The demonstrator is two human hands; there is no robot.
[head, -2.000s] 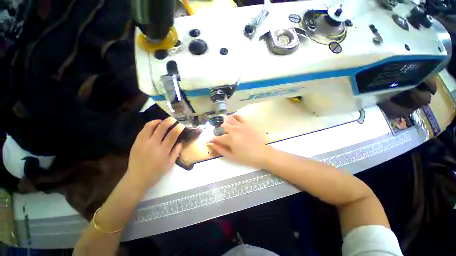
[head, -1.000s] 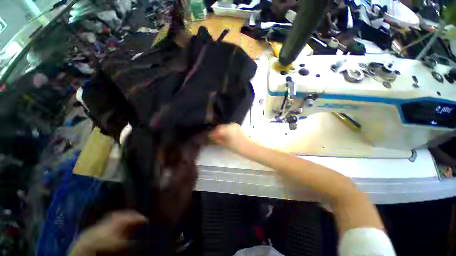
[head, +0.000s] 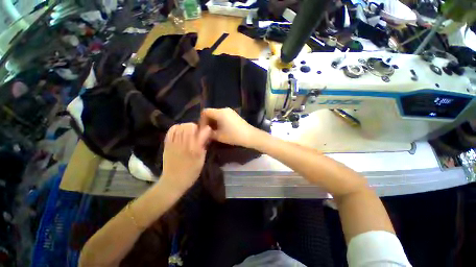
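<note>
The garment (head: 167,88), a heap of black cloth with brown strips, lies on the table left of the machine head and hangs over the front edge. My left hand (head: 183,151) and my right hand (head: 222,126) meet at its middle and pinch a narrow brown edge between their fingertips. The exact grip is partly hidden by the fingers. White pads (head: 141,168) show at the garment's left and lower left sides. The needle area (head: 293,116) of the white sewing machine (head: 365,88) is to the right of the garment, apart from my hands.
A yellow-and-black tool (head: 346,117) lies under the machine arm. A dark curved tube (head: 305,31) stands above the head. Dark cloth pieces and a white tray (head: 232,9) are behind. A blue crate (head: 49,224) is at the lower left.
My left hand has come up from the lower left to meet my right hand at the garment. The garment, lifted and blurred before, now lies more spread out on the table.
</note>
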